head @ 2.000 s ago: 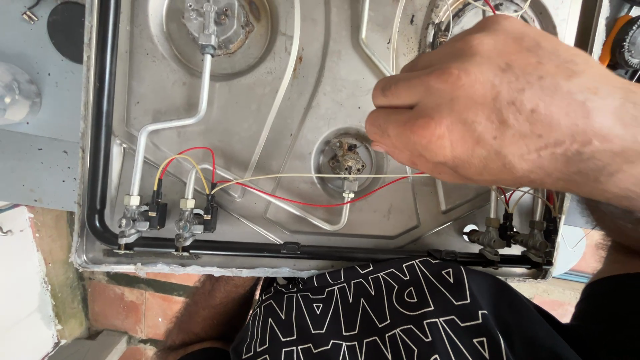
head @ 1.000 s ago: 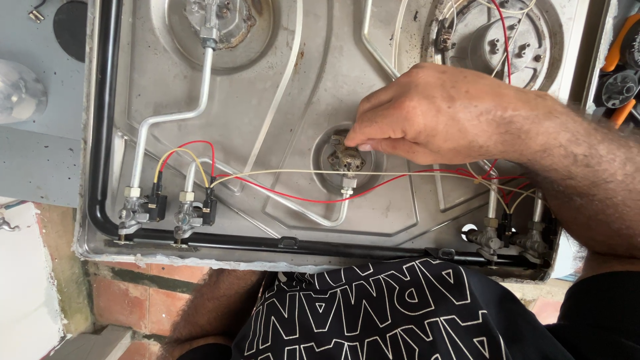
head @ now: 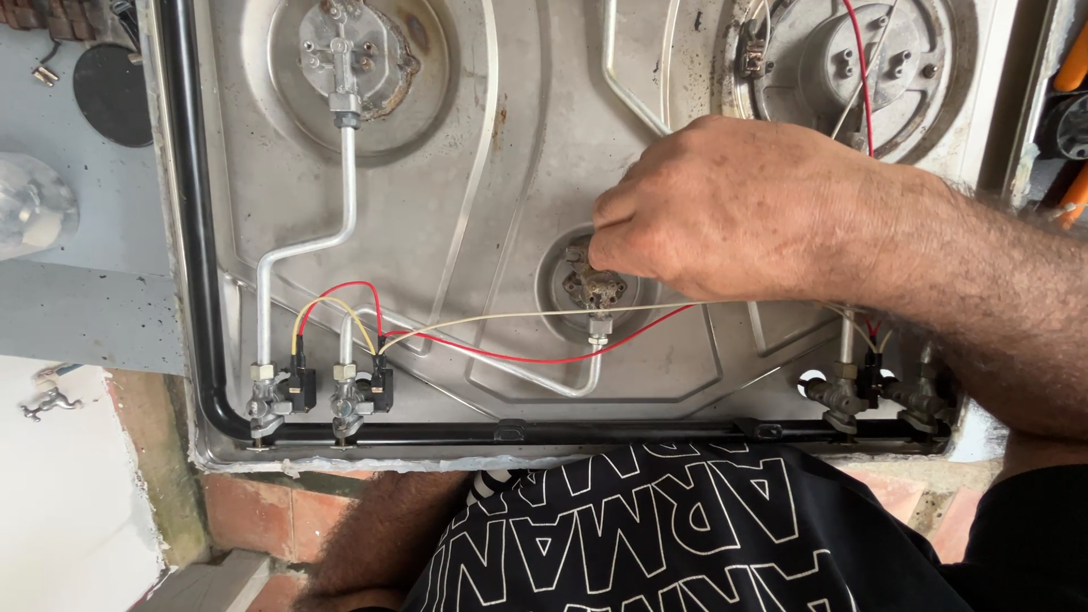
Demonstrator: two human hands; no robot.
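Observation:
An upturned metal gas cooktop (head: 442,357) lies before me, its underside showing. My right hand (head: 714,204) is at the upper right edge of the small rusty burner base (head: 595,289), its fingertips bent down and mostly hidden; whether they pinch anything cannot be seen. An aluminium gas tube (head: 544,381) runs into that burner base. A red wire (head: 544,360) and a cream wire (head: 510,315) pass below the hand. Gas valves (head: 268,399) with black switches (head: 382,391) sit along the black gas pipe (head: 595,432). My left hand is out of view.
At the upper left is a larger burner base (head: 331,59); another burner base (head: 858,68) is at the upper right. A black disc (head: 113,95) and a clear plastic item (head: 34,204) lie on a grey surface at left. Orange-handled tools (head: 1075,59) are at the right edge.
My right hand has moved left and down from near the upper right burner to the small burner base, then slightly up from its centre.

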